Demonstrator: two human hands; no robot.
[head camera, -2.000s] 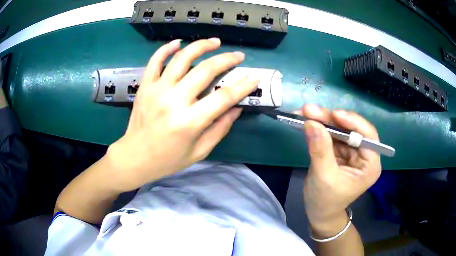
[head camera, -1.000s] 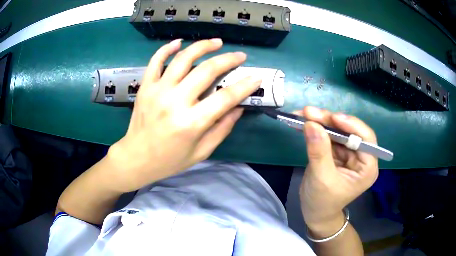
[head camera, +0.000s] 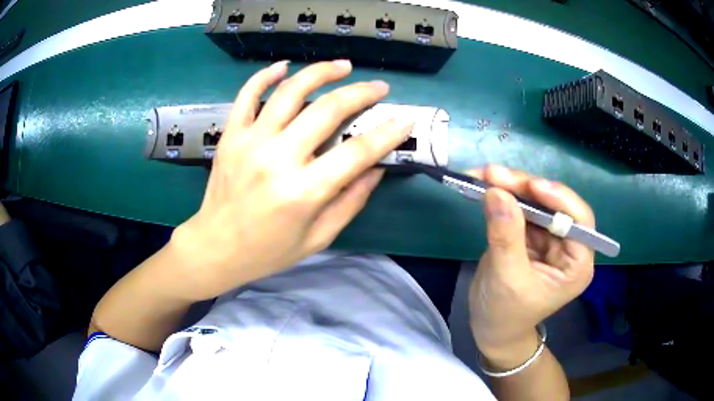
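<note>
A silver-grey carrier strip (head camera: 188, 129) with dark openings lies on the green surface in front of me. My left hand (head camera: 274, 176) is spread over its middle, palm down, fingers pressing on it, hiding some openings. My right hand (head camera: 536, 235) holds slim black and silver tweezers (head camera: 513, 205) with a pale band. Their dark tip is at the near edge of the strip's right end, below the last opening; whether it touches a small part cannot be told.
A thick dark stack of carrier strips (head camera: 333, 39) lies beyond the worked strip, another stack (head camera: 626, 121) at right. Loose tiny parts (head camera: 493, 129) lie right of the strip. A white border strip (head camera: 532, 47) runs behind. A person's dark sleeve (head camera: 23, 266) shows at far left.
The tweezers' tip has shifted slightly along the strip's near edge. My left hand stays on the strip. The sleeve at far left has moved.
</note>
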